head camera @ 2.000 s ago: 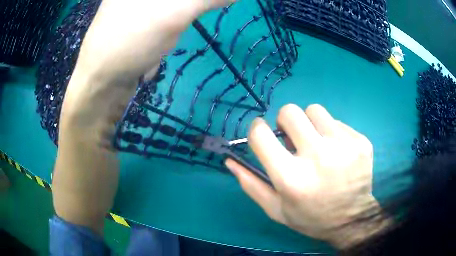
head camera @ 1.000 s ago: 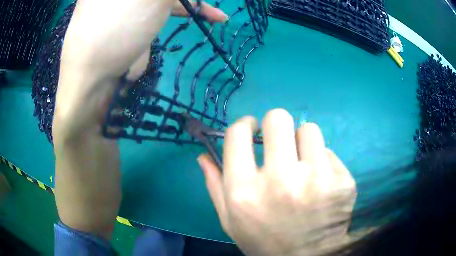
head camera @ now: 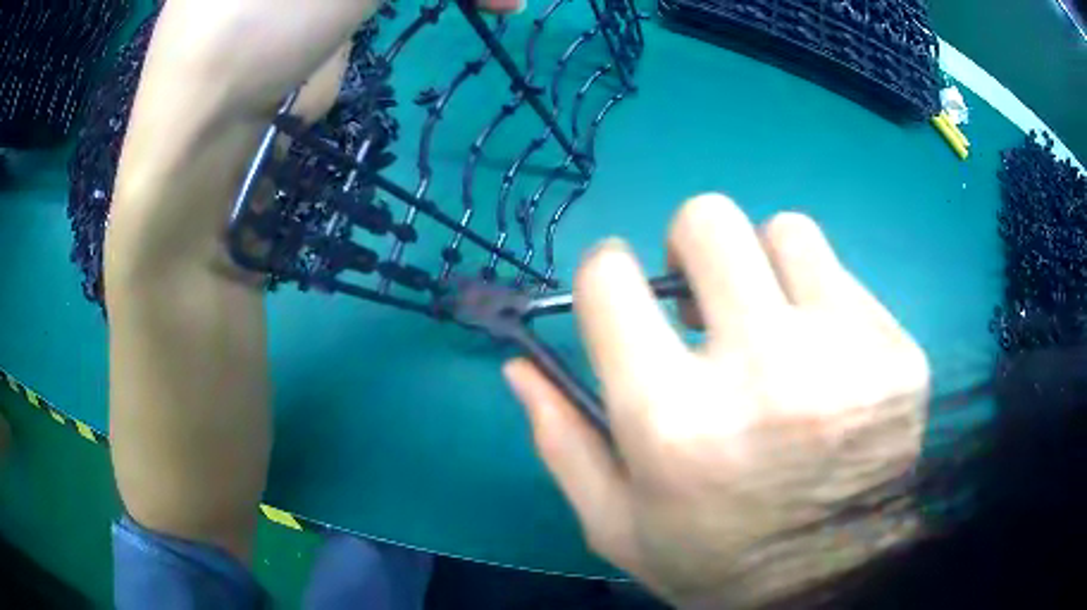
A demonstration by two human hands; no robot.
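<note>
My left hand (head camera: 262, 54) is cut off by the top edge and holds the black moulded frame (head camera: 459, 226) tilted above the green table. Its fingers are mostly hidden or out of the picture; one fingertip shows at the top. The frame has wavy bare runner bars at the upper right and small dark parts along its lower left section. My right hand (head camera: 751, 417) is closed around the handles of the side cutters (head camera: 489, 307), whose jaws are at the frame's lower bars. The jaws are blurred; I cannot tell whether they are closed on a part.
A stack of uncut frames (head camera: 822, 48) lies at the back, beside a yellow-handled tool (head camera: 951, 137) and a small white item (head camera: 955, 105). A pile of small black parts (head camera: 1041, 238) is at the right. Another dark pile (head camera: 95, 203) lies behind my left arm, with a dark ribbed bundle (head camera: 54, 72) at far left.
The frame and my left arm have shifted left. My right hand and the side cutters moved left, then back right a little, and the jaws are now at the lower bars left of where they started.
</note>
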